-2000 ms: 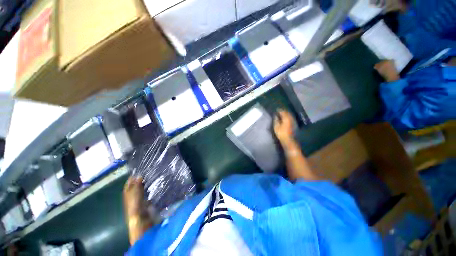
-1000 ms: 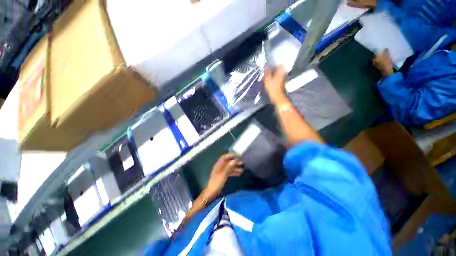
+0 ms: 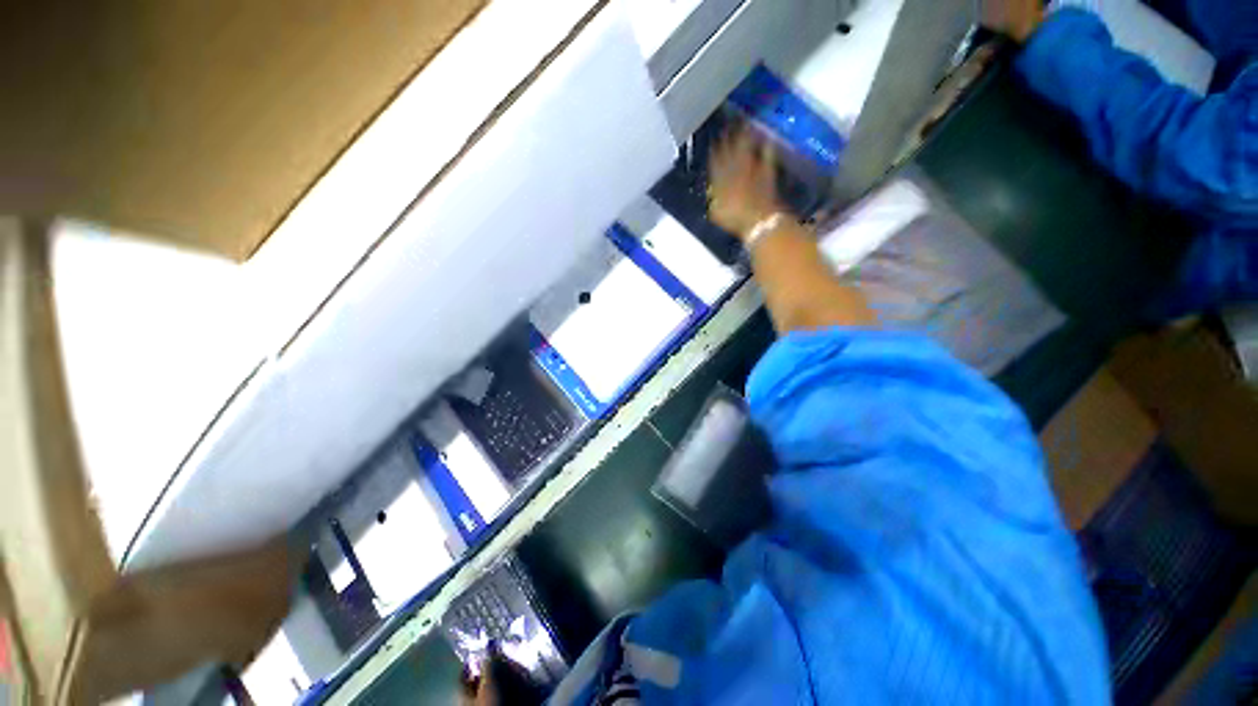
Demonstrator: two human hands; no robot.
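Note:
My right hand [image 3: 745,182] is blurred, reaching over the conveyor onto a dark piece in an open retail box beside a blue edge [image 3: 789,113]; its grip is unclear. My left hand [image 3: 483,681] shows only as dark fingers at the bottom edge, at the lower end of a bagged keyboard [image 3: 500,607] on the bench; I cannot tell if it grips. A grey sleeve with a white label [image 3: 706,448] lies on the bench, partly behind my sleeve. Another grey sleeve [image 3: 952,283] lies further right.
Open retail boxes [image 3: 628,324] line the conveyor, one holding a dark keyboard [image 3: 524,414]. Large white boxes [image 3: 455,235] and a brown carton [image 3: 207,111] stand above the line. A bulk carton [image 3: 1097,428] with dark pieces is at lower right. A co-worker's blue sleeve [image 3: 1117,104] is at upper right.
The view has shifted, with the white boxes now larger in frame. The glossy bagged piece near my right hand now lies lower in the box area. My left hand has moved down to the bagged keyboard.

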